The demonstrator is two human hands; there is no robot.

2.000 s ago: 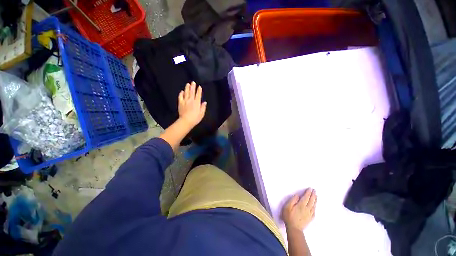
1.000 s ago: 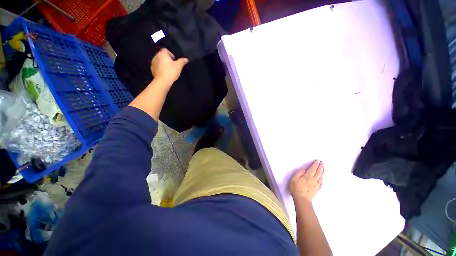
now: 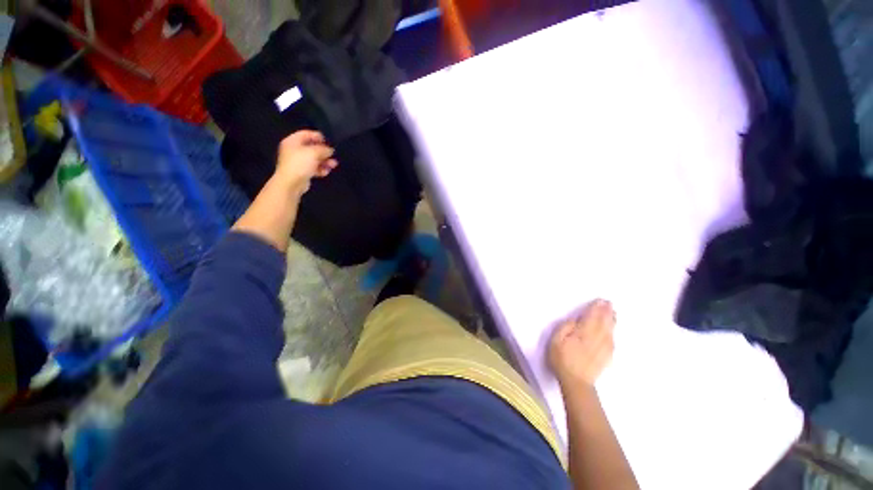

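Note:
A stack of black cloth (image 3: 359,191) hangs or lies low, left of the white table's edge, with a white ticket (image 3: 288,99) on it. My left hand (image 3: 304,158) is over this cloth, just below the ticket, with its fingers curled; whether it pinches any cloth cannot be told. My right hand (image 3: 582,345) rests flat and empty on the white pressing table cover (image 3: 584,191), near its front edge.
Crumpled black cloth (image 3: 756,278) lies along the table's far right side. A blue basket (image 3: 158,191) and a red basket (image 3: 158,48) stand at left. An orange rim (image 3: 456,29) shows behind the table.
Over the two seconds, my left hand has gone from spread flat on the black cloth to curled near the ticket. My right hand stays on the table. The view has shifted.

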